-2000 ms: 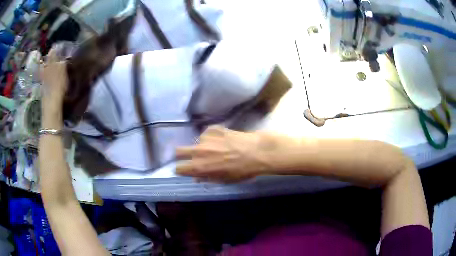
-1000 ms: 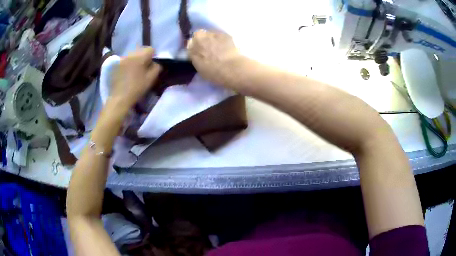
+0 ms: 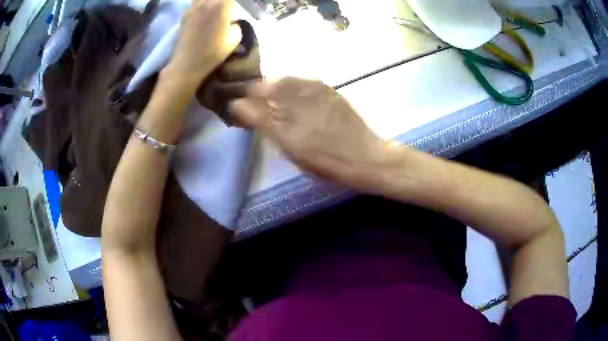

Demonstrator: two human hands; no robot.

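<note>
A brown garment with a pale inner side lies heaped at the left of the white table, and part of it hangs over the front edge. My left hand is closed on the garment near the top, left of the machine parts. My right hand is blurred. Its fingertips are at the brown cloth just below my left hand; whether they grip it I cannot tell. The part of the cloth between the hands is bunched, with brown folds over pale cloth.
Metal machine parts show at the top edge under bright light. A white rounded piece lies beside green-handled scissors and a yellow handle. A ruler strip follows the front edge. A beige machine part is at the far left.
The view has shifted and tilted. The garment now shows mostly its brown side and hangs over the edge. My left hand has moved up, and my right hand is now below it.
</note>
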